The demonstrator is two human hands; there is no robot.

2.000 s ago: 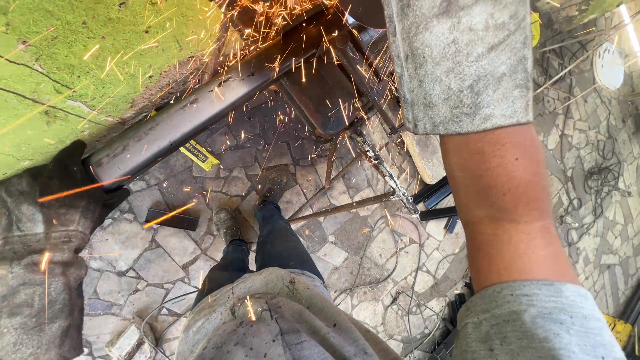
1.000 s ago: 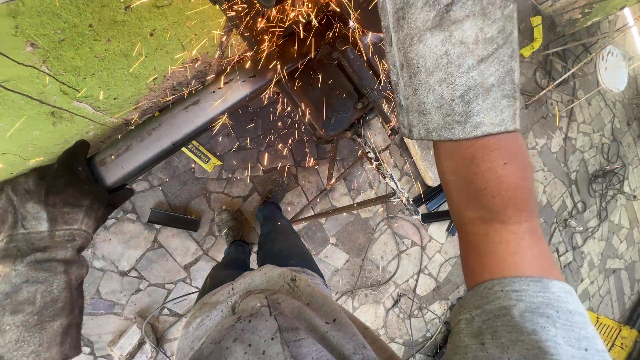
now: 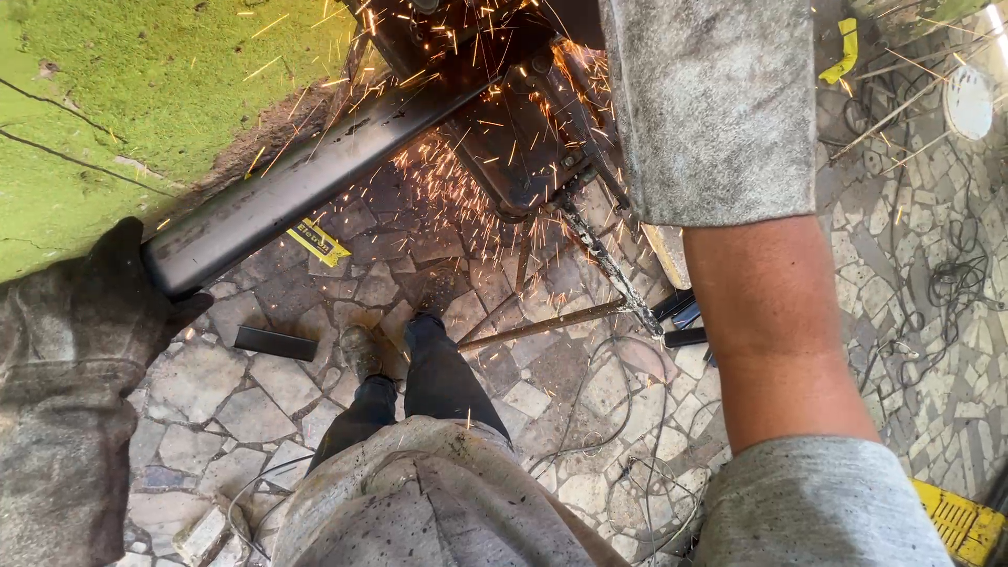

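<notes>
My left hand (image 3: pixel 134 299), in a dark, worn leather glove, grips the near end of a rectangular steel tube (image 3: pixel 315 177). The tube runs up and right onto a metal stand with a flat plate (image 3: pixel 512 150). Orange sparks spray around the tube's far end and fall past the stand. My right forearm reaches up to the top, in the grey leather cuff of a glove (image 3: pixel 713 110); the hand itself is out of the frame, and what it holds is hidden.
A green wall (image 3: pixel 157 87) stands at the left. On the stone-paved floor (image 3: pixel 197 378) lie a short dark metal piece (image 3: pixel 276 343), a yellow label strip (image 3: pixel 317 241), dark tubes (image 3: pixel 685 337), loose cables (image 3: pixel 622 394) and a broken block (image 3: pixel 206 535). Metal stand legs (image 3: pixel 610 264) reach down ahead of my feet.
The sparks have shifted and now also fall in a dense spray below the tube. My left hand keeps its grip on the tube's end.
</notes>
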